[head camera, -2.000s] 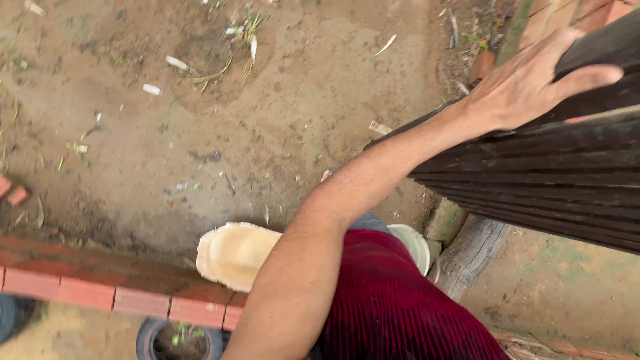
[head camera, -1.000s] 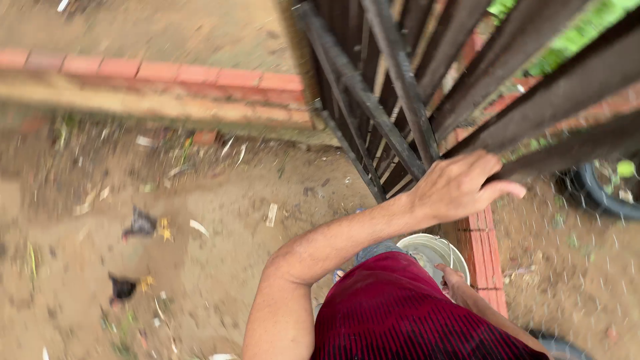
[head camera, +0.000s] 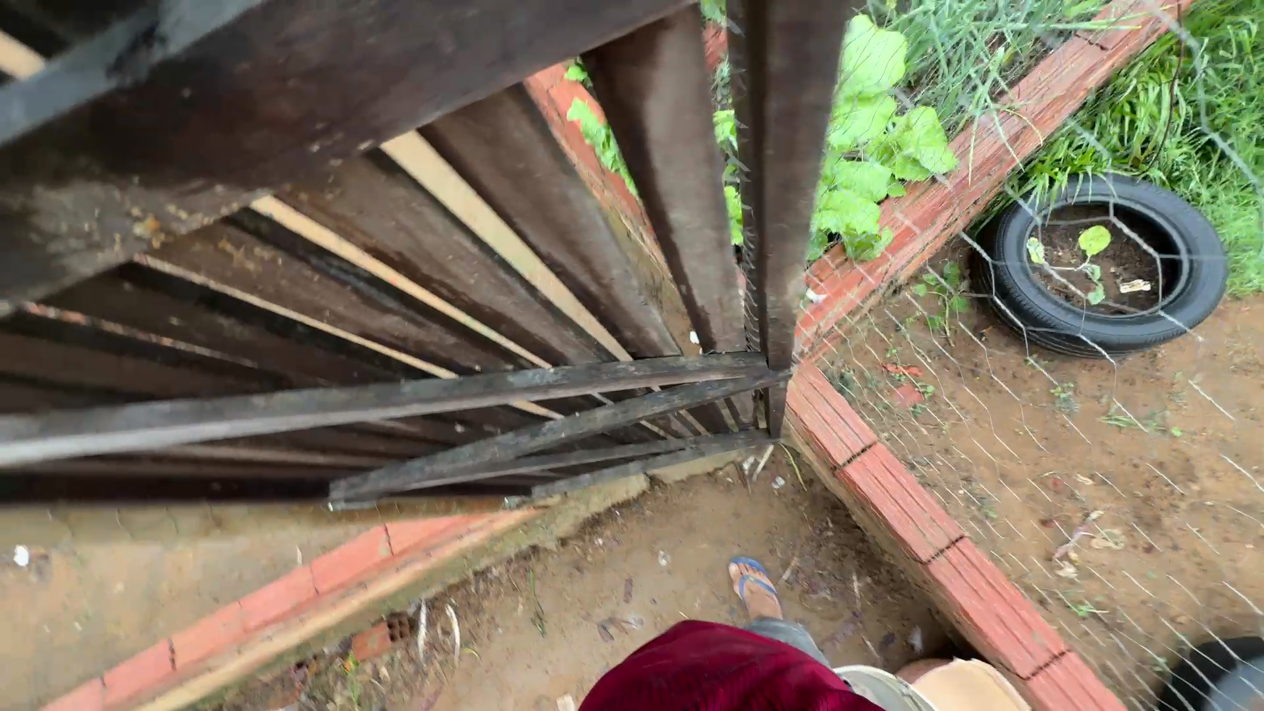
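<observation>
Neither my left hand nor my right hand is visible in the head view. A dark slatted wooden gate (head camera: 533, 247) fills the upper left, with crossing rails low on its inner side. Its right end meets an upright wooden post (head camera: 790, 197). At the bottom, part of a white bucket (head camera: 879, 685) shows beside my dark red shirt (head camera: 721, 671), and a pale, shallow object (head camera: 963, 684) lies against it. My foot in a blue flip-flop (head camera: 755, 585) stands on the dirt.
A low brick border (head camera: 938, 543) runs down the right, with wire mesh (head camera: 1086, 444) over it. Beyond lies a tyre (head camera: 1106, 267) holding soil and a seedling. Leafy plants (head camera: 859, 148) grow behind the post. Another brick edge (head camera: 267, 602) crosses the lower left.
My hand that lay on top of the gate has left the view, and so has the one at the bucket. The view has shifted, with the gate now across the upper left. The chickens are out of view.
</observation>
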